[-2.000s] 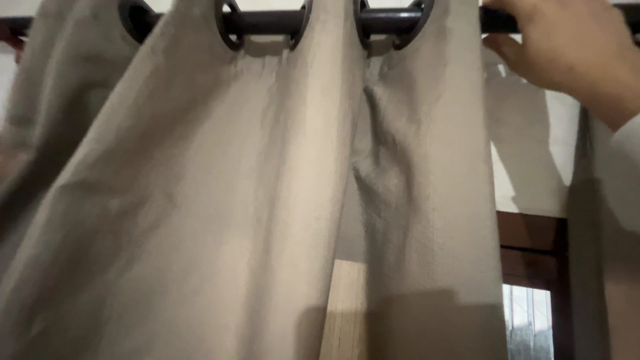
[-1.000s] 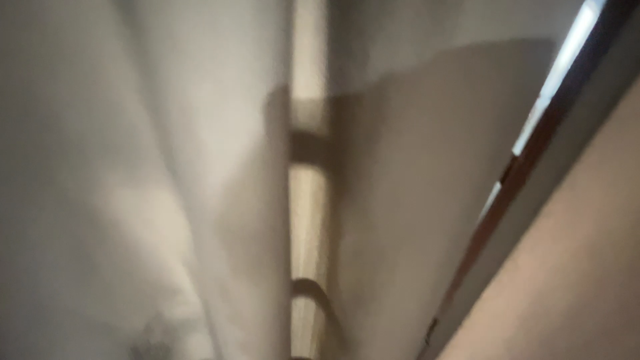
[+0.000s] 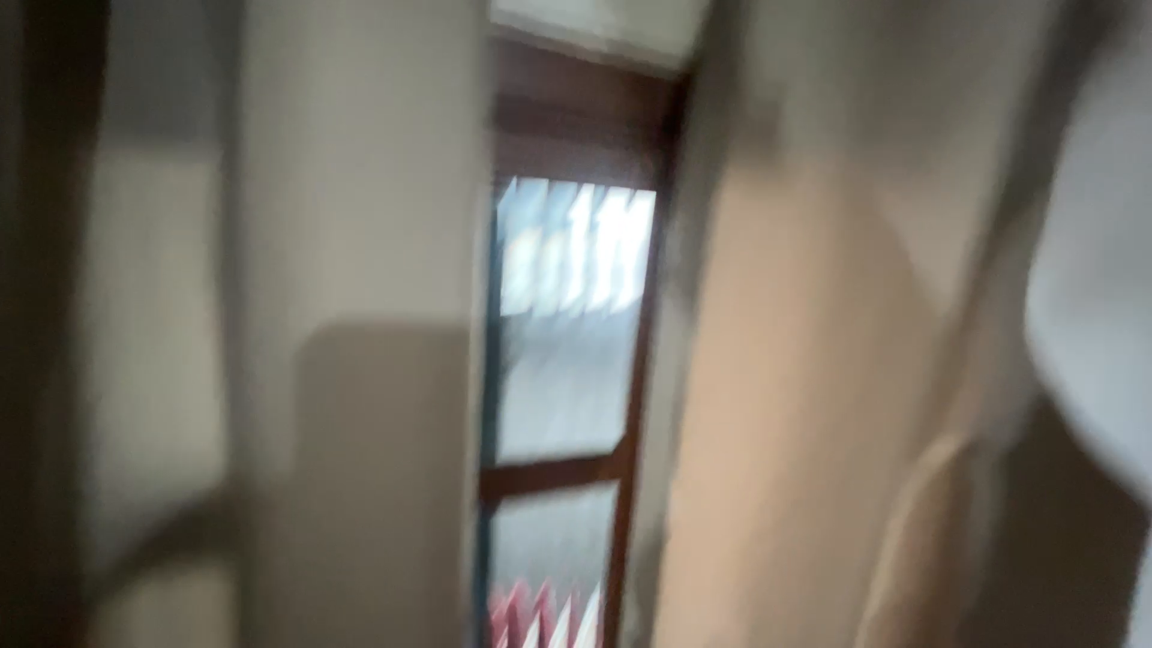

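Note:
Strong blur covers the view. A beige curtain panel (image 3: pixel 369 225) hangs on the left with a dark shadow on its lower part. Another curtain panel (image 3: pixel 792 405), lit a warmer tone, hangs on the right. Between them a wood-framed window (image 3: pixel 576 477) shows. A pale whitish shape, perhaps a sleeve (image 3: pixel 1107 270), fills the right edge beside the right panel. Neither my left hand nor my right hand can be made out, and what they touch is hidden.
The window's reddish-brown top frame (image 3: pixel 585 108) and crossbar (image 3: pixel 553 475) stand behind the gap between the panels. Pale wall (image 3: pixel 612 22) shows above. Red and white shapes (image 3: pixel 540 621) are visible through the lower pane.
The view has swung down from the dark curtain rod and its rings. The hand seen at the rod two seconds ago is out of sight, and more of the window shows.

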